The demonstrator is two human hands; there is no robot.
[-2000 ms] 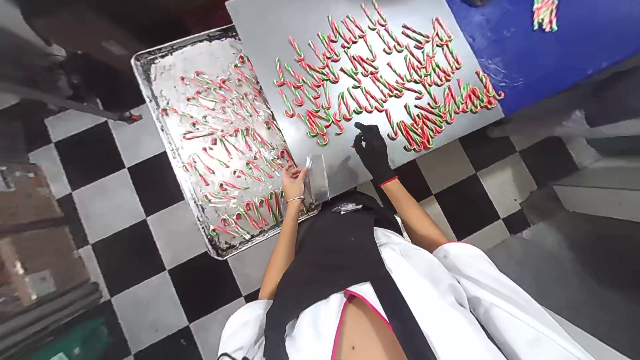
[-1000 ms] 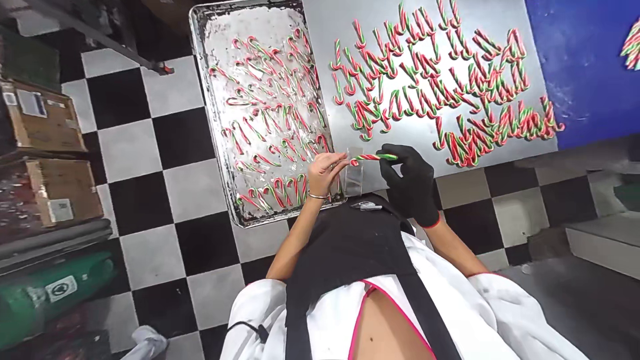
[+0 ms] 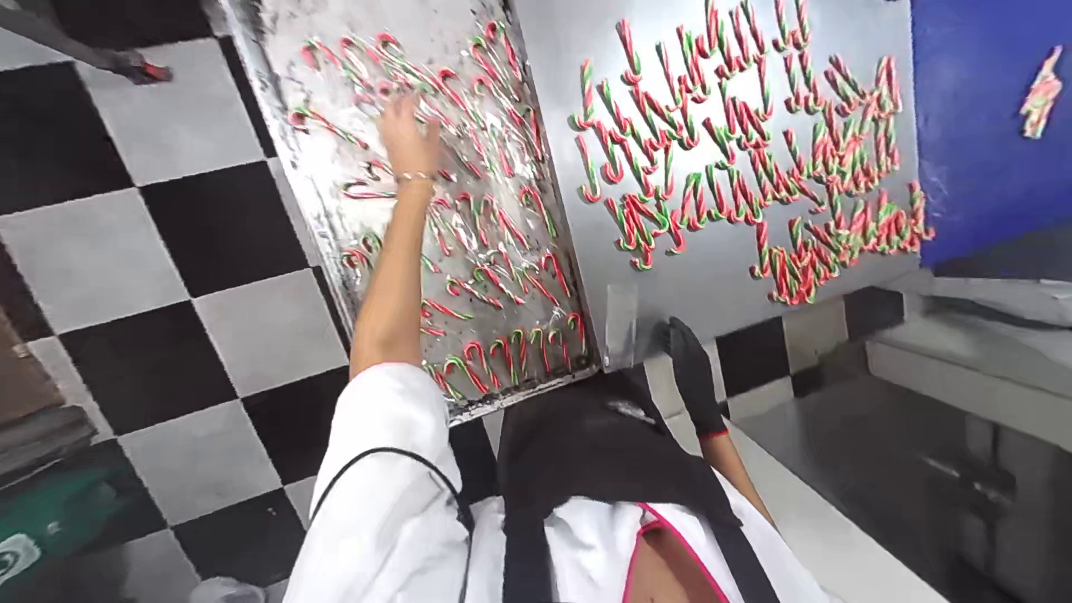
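My bare left hand [image 3: 409, 138] reaches over the metal baking tray [image 3: 586, 335], its fingers among the wrapped candy canes [image 3: 502, 285] at the upper middle; whether it grips one is blurred. My right hand [image 3: 691, 368], in a black glove, rests by the near edge of the metal table [image 3: 712, 285], with no candy cane visible in it. Many red, green and white candy canes [image 3: 754, 180] lie in rough rows on that table. Close to my right hand, at the table's near edge, is a clear plastic piece [image 3: 621, 327].
A blue surface [image 3: 971, 167] adjoins the metal table at the right and bears a small bundle of candy canes [image 3: 1041, 94]. A dark metal leg or bar [image 3: 84, 54] stands at the upper left. A green object [image 3: 75, 519] lies at the lower left, and a pale ledge [image 3: 963, 368] runs at the right.
My left hand has moved from the table's near edge out over the tray. My right hand has lowered, and the candy cane held between my hands one second ago is no longer there. The view has shifted.
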